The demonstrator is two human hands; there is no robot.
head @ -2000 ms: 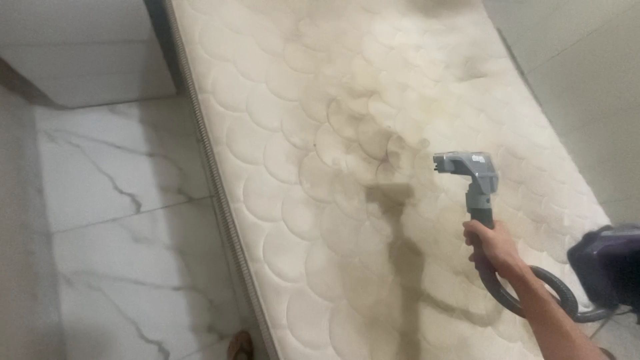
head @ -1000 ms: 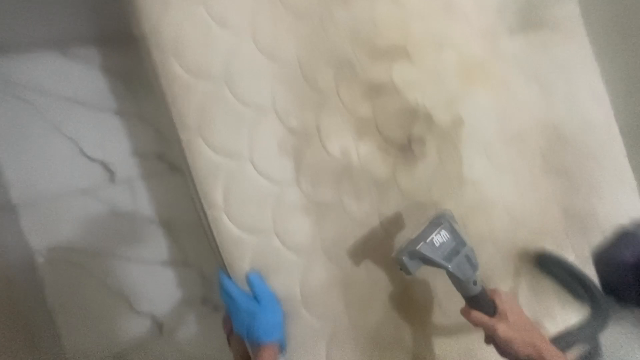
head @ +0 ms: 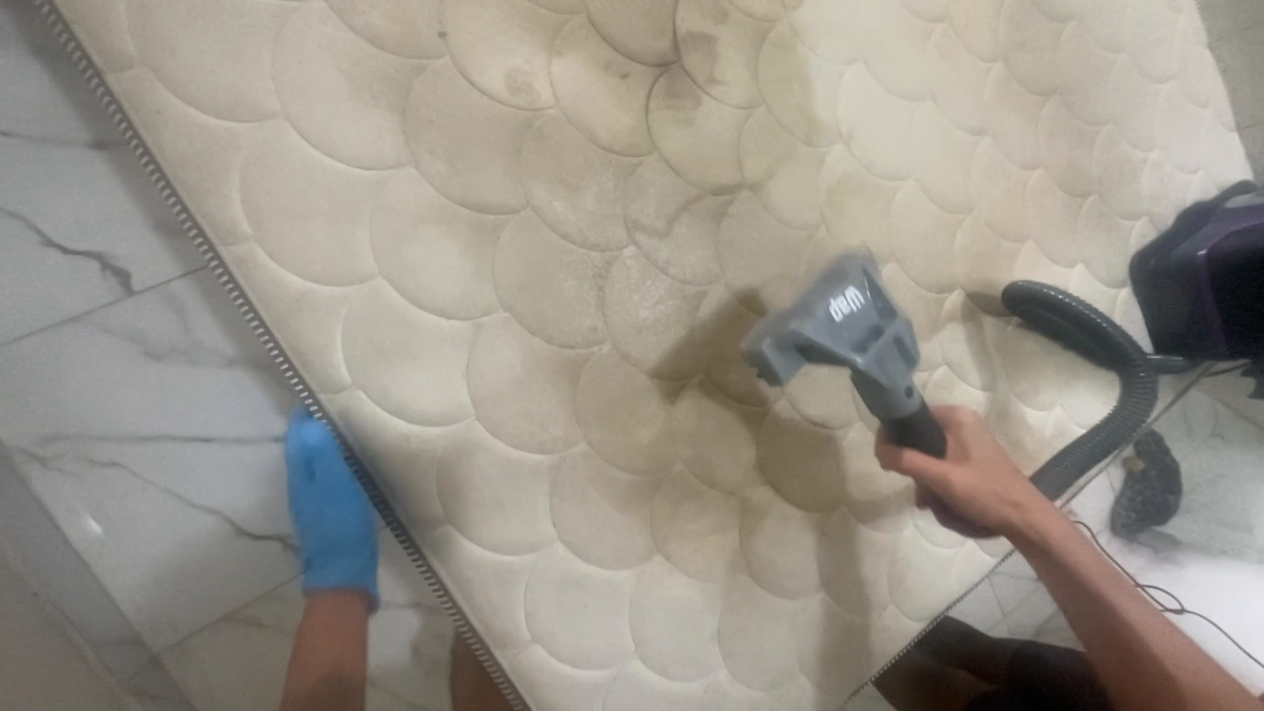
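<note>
A stained, quilted cream mattress [head: 513,375] with a scalloped pattern spans the view. My bare right hand [head: 963,474] is closed around the dark handle of a grey Wap extractor nozzle [head: 839,316], whose wide head is held over the mattress and casts a shadow on it. A black corrugated hose [head: 1116,365] curves behind that hand. At the mattress's left edge is my left hand [head: 336,504] in a blue glove, its fingertips against or just beside the piped border; whether they grip it cannot be told.
A black and purple machine [head: 1200,276] stands at the right, by the mattress edge. A thin cable [head: 1150,588] and a dark object [head: 1147,484] lie on the marble-look tile floor [head: 128,395]. My legs show at the bottom.
My gloved left hand, not in view two seconds ago, has come to the mattress's left edge. The nozzle stays in my right hand, its head turned differently than two seconds ago. The view has shifted.
</note>
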